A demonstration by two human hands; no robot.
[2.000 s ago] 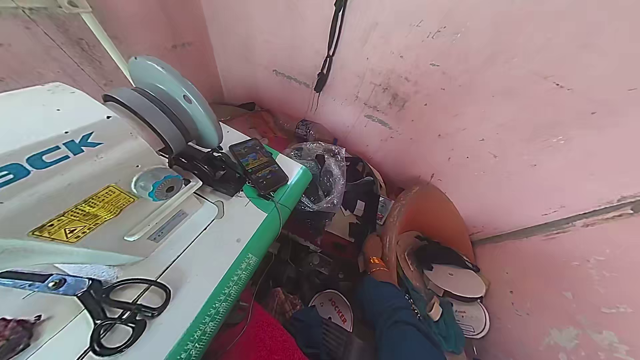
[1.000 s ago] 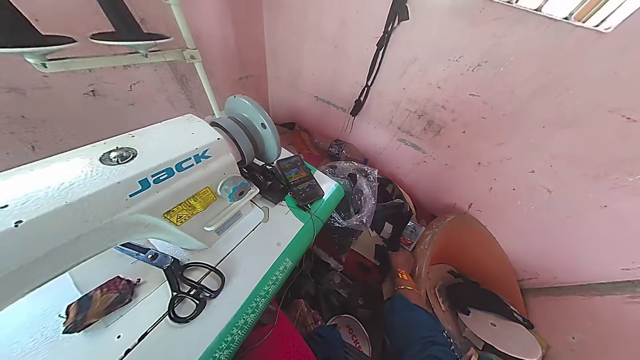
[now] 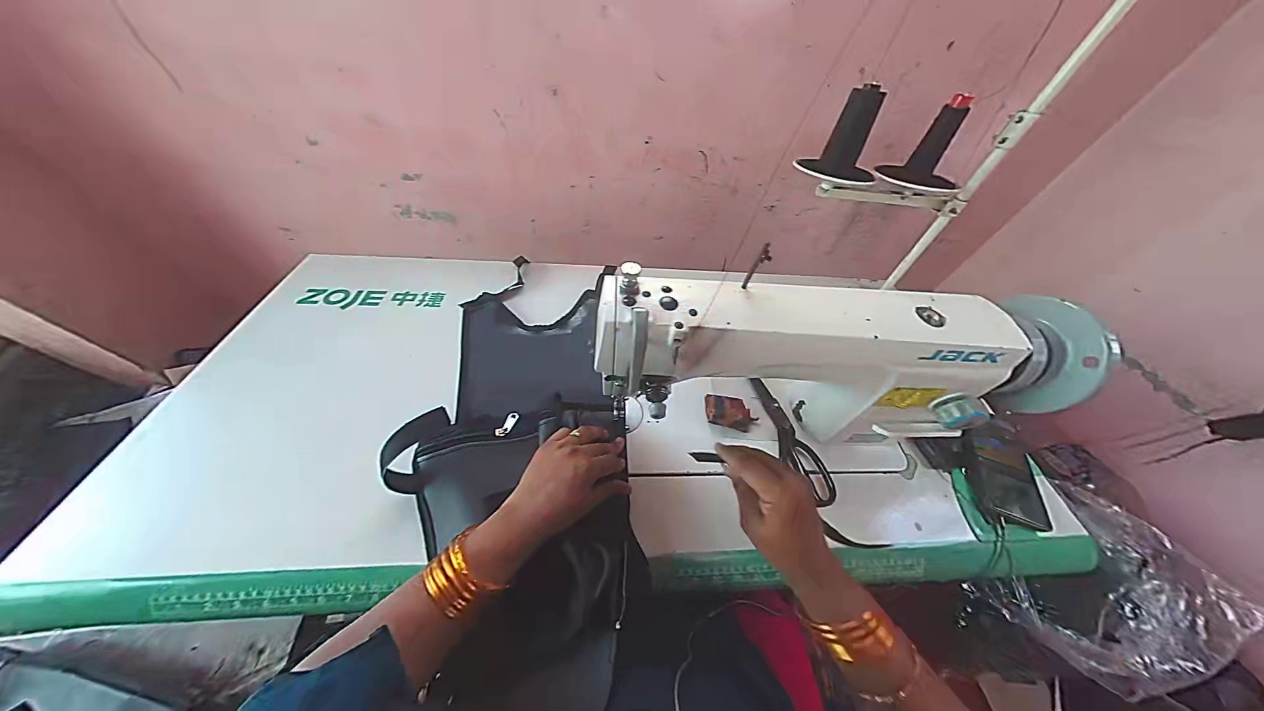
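My left hand [image 3: 571, 474] presses on a black fabric bag piece with a zipper [image 3: 523, 494], close to the needle and presser foot of a white industrial sewing machine [image 3: 790, 341]. The piece lies on the white table and drapes over its front edge. A black strap loop [image 3: 400, 464] sticks out at its left side. My right hand [image 3: 775, 499] pinches the end of a narrow black strip [image 3: 705, 457], whose other part trails behind the hand. Black-handled scissors [image 3: 815, 474] lie just behind that hand, beside a small patterned cloth piece [image 3: 729, 412].
A phone [image 3: 1017, 484] rests on the table's right end, below the handwheel [image 3: 1066, 354]. Two black thread cones [image 3: 854, 133] stand on a rack behind the machine. Clear plastic wrapping [image 3: 1136, 592] lies beyond the right edge. The green front edge [image 3: 276, 594] bears a ruler scale.
The view has swung left from the corner onto the machine. An arm that reached down among the items beside the table is no longer there; both hands are now at the machine, the right with a black strip.
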